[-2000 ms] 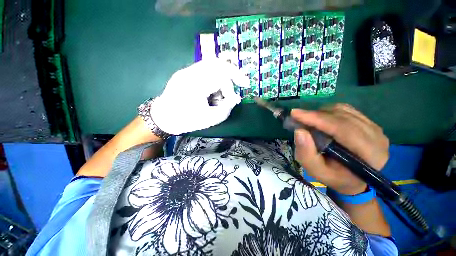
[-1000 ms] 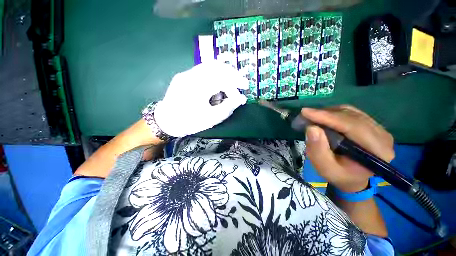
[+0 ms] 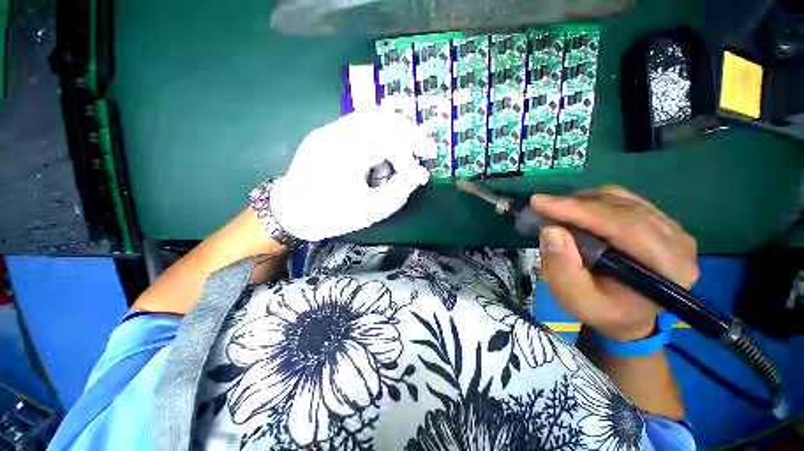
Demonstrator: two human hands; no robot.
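Observation:
A green PCB panel with several strips of small boards lies on the green bench mat. A purple pad with a white band shows at its left edge. My left hand, in a white glove, rests over the panel's lower left corner, fingertips pinched together at its edge. A dark round spot shows at the glove. Whether it holds solder wire cannot be made out. My bare right hand grips a black soldering iron. Its tip is by the panel's lower edge, just right of the gloved fingertips; contact cannot be told.
A black tip cleaner tray with silvery shavings stands right of the panel, with a yellow sponge in a black stand beside it. A translucent hood edge crosses the top. A dark rail runs down the left side.
Over the two seconds, my right hand and the iron have moved slightly right. The panel has shifted slightly left. My left hand has stayed at the panel's corner with little movement.

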